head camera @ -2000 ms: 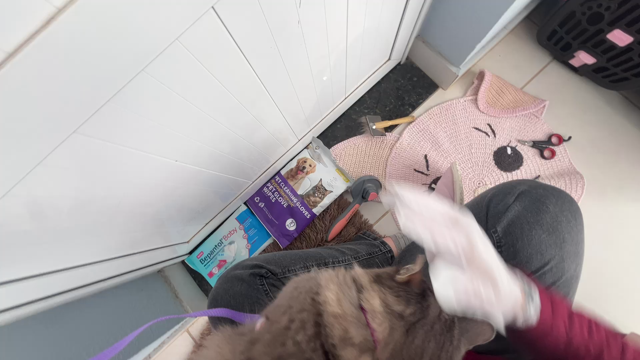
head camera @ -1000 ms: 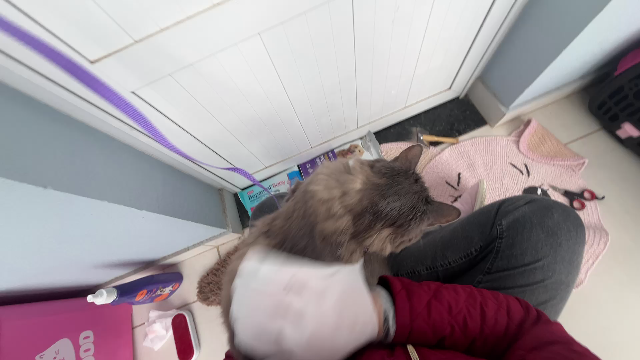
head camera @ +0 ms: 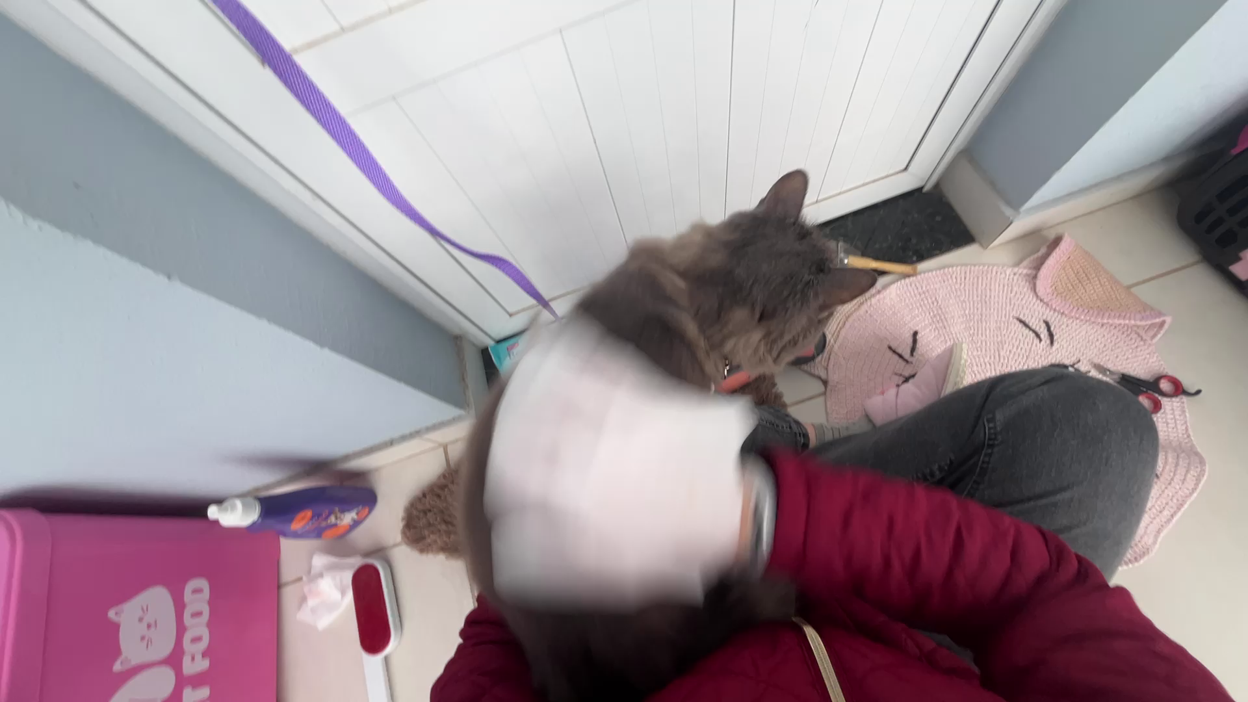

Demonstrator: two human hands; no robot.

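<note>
My right hand [head camera: 614,468] wears a white cleaning glove, blurred by motion, and lies flat on the back of a grey-brown long-haired cat [head camera: 673,292]. The cat stands or sits by my lap, its head turned away toward the mat. A purple leash [head camera: 361,156] runs from the upper left down behind the cat's back. My left hand is hidden; only the left sleeve [head camera: 487,658] shows at the cat's near side. Beyond the cat's chest, an orange-handled grooming tool [head camera: 746,380] is partly visible.
A pink crocheted mat [head camera: 965,312] bears red-handled scissors [head camera: 1146,390]; a wooden-handled comb [head camera: 877,264] lies at its edge. At left are a purple bottle [head camera: 322,512], a lint brush [head camera: 372,609], a crumpled wipe [head camera: 327,590] and a pink food bin [head camera: 224,585]. A white door stands ahead, a black carrier [head camera: 1219,214] at right.
The gloved right hand was raised over the cat's head two seconds ago; it has since moved onto the cat's back and remains there. The view has swung left.
</note>
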